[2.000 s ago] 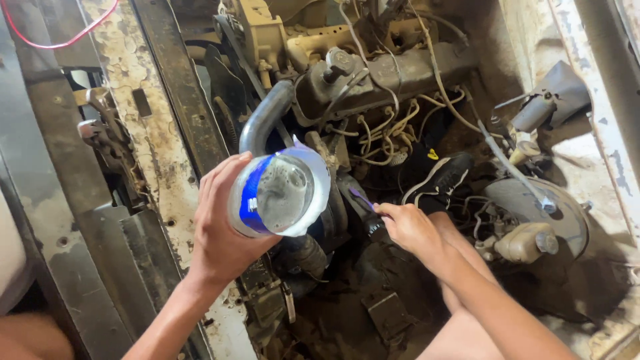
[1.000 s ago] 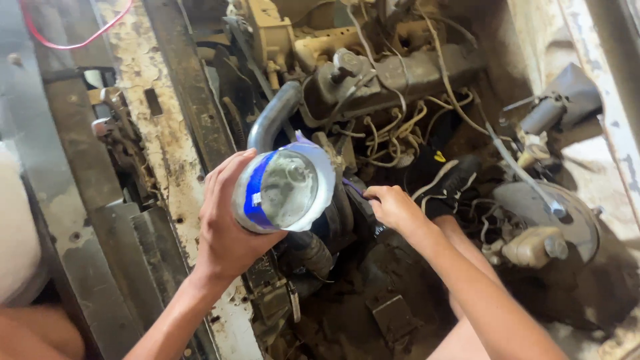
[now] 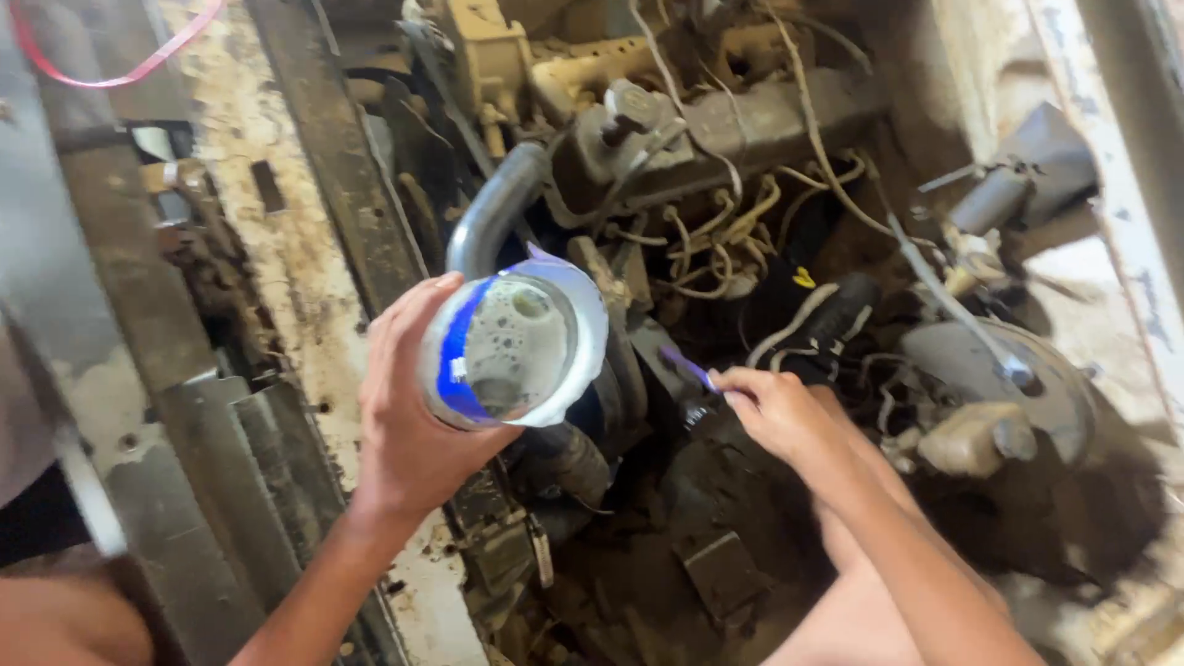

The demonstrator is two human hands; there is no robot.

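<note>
My left hand [image 3: 416, 398] is wrapped around a cut plastic container [image 3: 518, 351] with a blue band and a ragged rim, which holds foamy, cloudy liquid. Between the fingertips of my right hand [image 3: 777, 407] is a thin purple-handled tool [image 3: 686, 368], perhaps a brush; its far end lies against dark engine parts and is hard to make out. The container is left of the tool, in front of a curved metal pipe [image 3: 495, 208].
Around my hands is a dirty engine bay with a valve cover [image 3: 768, 139], looped thin pipes [image 3: 721, 240], a round dusty booster [image 3: 1008, 379] and a small reservoir [image 3: 971, 439]. A rusty, flaking body rail [image 3: 268, 222] runs along the left. A shoe [image 3: 832, 319] rests among the parts.
My right hand with the purple tool has shifted slightly among the engine parts. My left hand still holds the container.
</note>
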